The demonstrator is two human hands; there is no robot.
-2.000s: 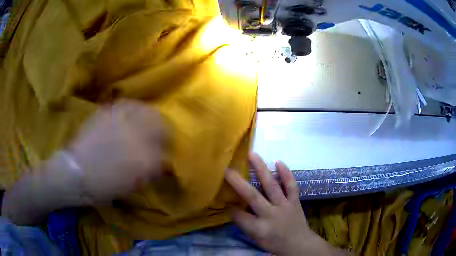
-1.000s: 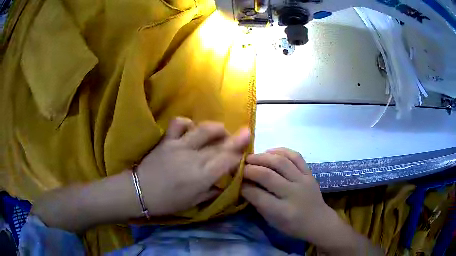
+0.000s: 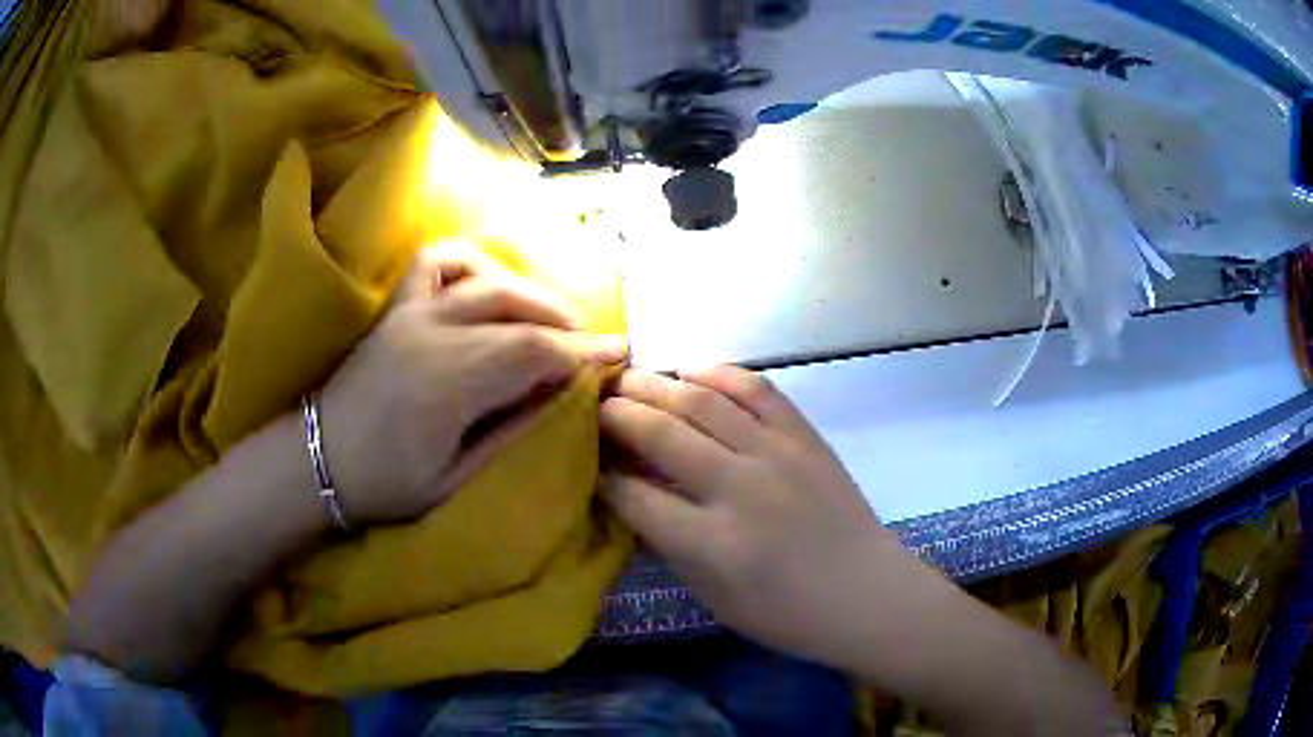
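The mustard-yellow garment piece (image 3: 432, 605) lies in soft folds over the left of the table, one edge running up into the bright lamp glare. My left hand (image 3: 461, 374), with a bracelet on its wrist, lies on the cloth with its fingertips pinching the edge. My right hand (image 3: 706, 461) holds the same edge just below and right of it, its fingertips beside my left fingers. The white sewing machine (image 3: 864, 72) with "JACK" lettering stands above. Its dark round attachment (image 3: 700, 197) is right of the needle area. Glare hides the foot and cloth edge there.
A bundle of white strips (image 3: 1073, 231) hangs right of the machine head. A measuring tape (image 3: 1066, 526) runs along the table's front edge. Below it at the lower right, a blue basket (image 3: 1184, 619) holds more yellow cloth.
Both hands have moved up and left in the picture with the cloth edge, nearer the needle area. The view has shifted, showing more machine head. The front part of the cloth is now more bunched.
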